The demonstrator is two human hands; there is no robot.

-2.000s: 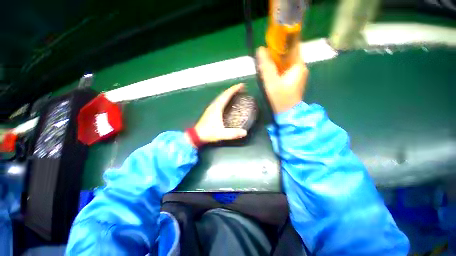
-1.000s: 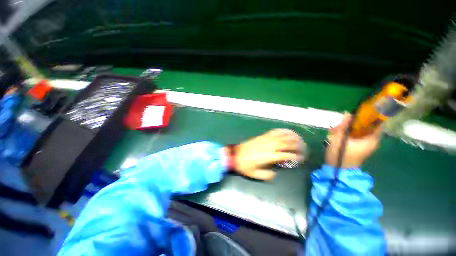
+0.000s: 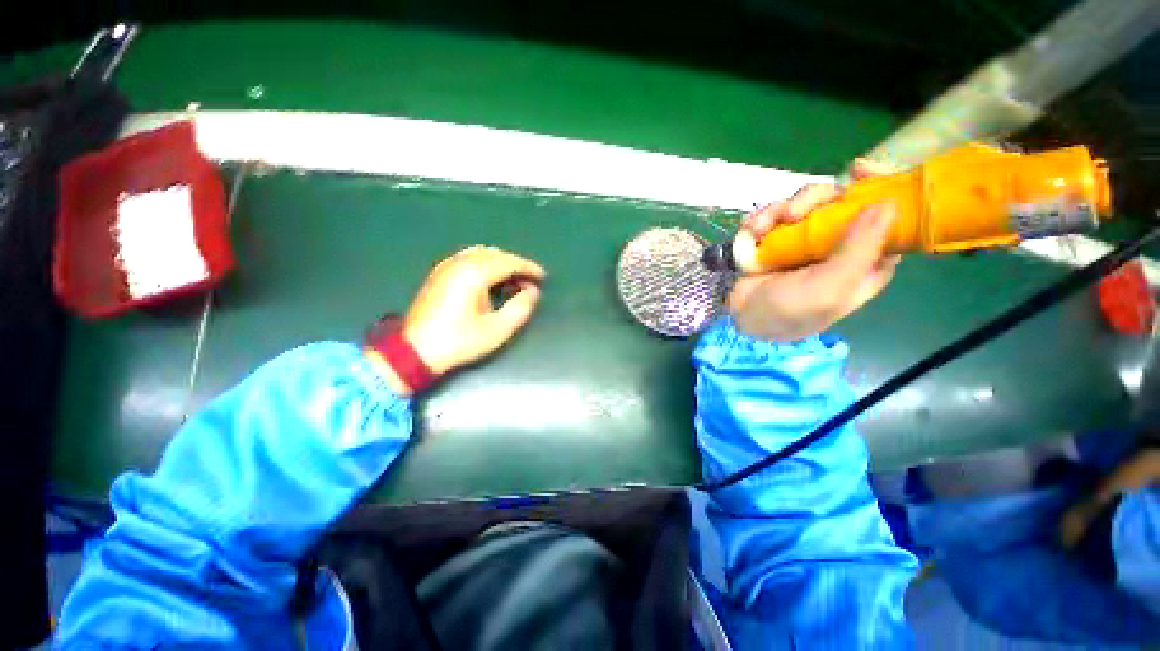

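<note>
My right hand (image 3: 814,261) grips the yellow-orange electric screwdriver (image 3: 941,210), which lies nearly level with its dark tip pointing left. The tip is at the right edge of the round, silver-grey speckled screw dish (image 3: 670,281) on the green bench (image 3: 573,369). My left hand (image 3: 471,305), with a red wrist strap, rests on the bench left of the dish. Its fingers are loosely curled, with a gap between thumb and forefinger, and nothing shows in it.
A red bin (image 3: 92,235) holding a white patch stands at the left, beside a dark tray cut off by the edge. A black cord (image 3: 916,369) crosses my right forearm. A pale bar slants at upper right. A small red object (image 3: 1126,299) and another person's arm (image 3: 1136,528) are at right.
My left hand has come off the dish and now lies to its left. My right hand has brought the screwdriver down to the dish, its tip turned left. The view has shifted.
</note>
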